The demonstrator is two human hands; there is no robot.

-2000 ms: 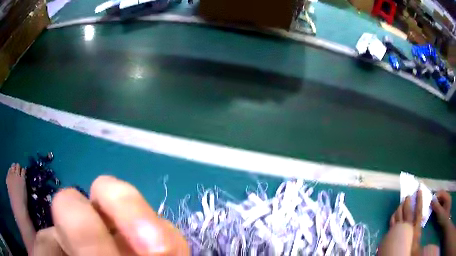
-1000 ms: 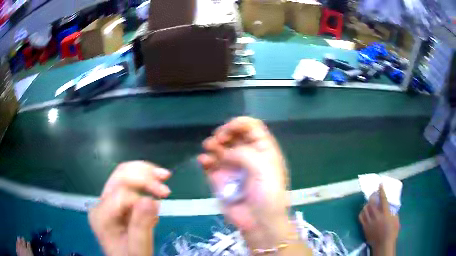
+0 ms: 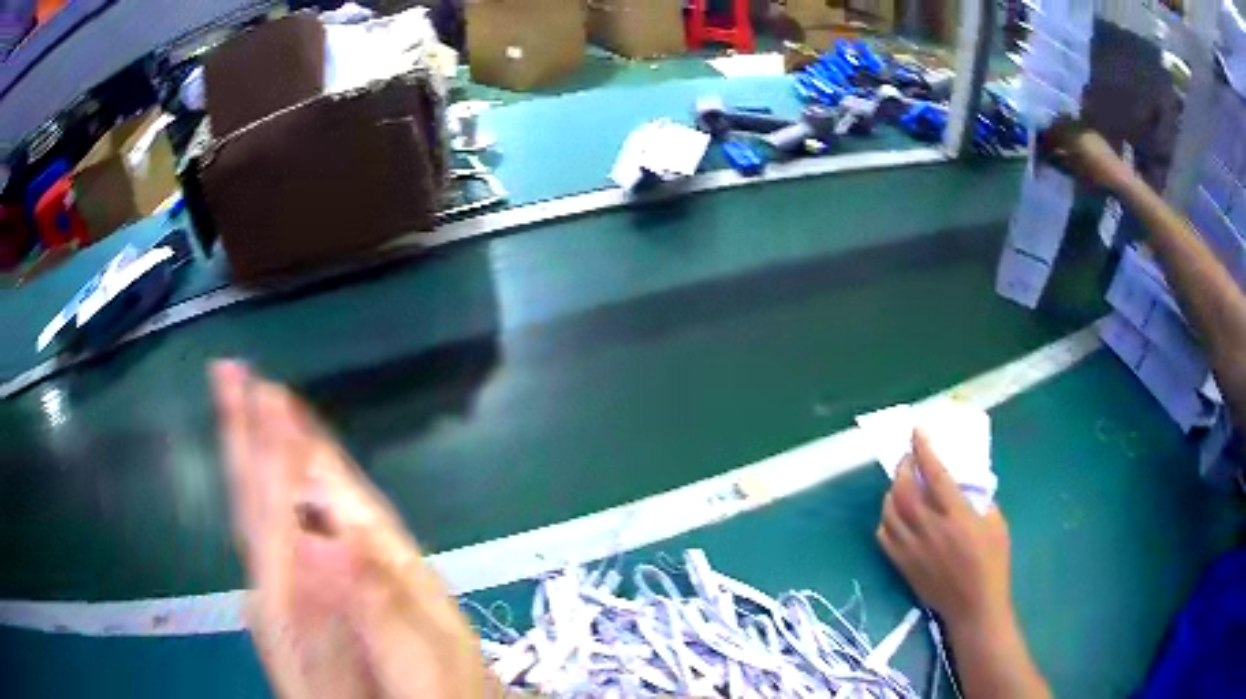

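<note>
A large blurred shape of my hand or overlapping hands [image 3: 335,560] rises from the bottom edge at lower left, fingers close together and pointing up. I cannot tell my left hand from my right in it, and no held thing can be made out. A tangled pile of white-lilac wrist straps [image 3: 683,635] lies on the blue-green worktop to its right, cut off by the bottom edge.
The dark green belt [image 3: 656,355] runs beyond the white strip. At right, a neighbour's hand [image 3: 950,539] rests on folded white paper [image 3: 963,444]. Another person's arm [image 3: 1175,253] reaches to tall white boxes [image 3: 1034,232]. Beyond are a brown carton [image 3: 321,171] and blue gadgets [image 3: 847,75].
The view has turned right, so the carton and straps sit further left. My two hands were apart before the belt; now one blurred hand shape shows at lower left. Another person's arm has appeared at right.
</note>
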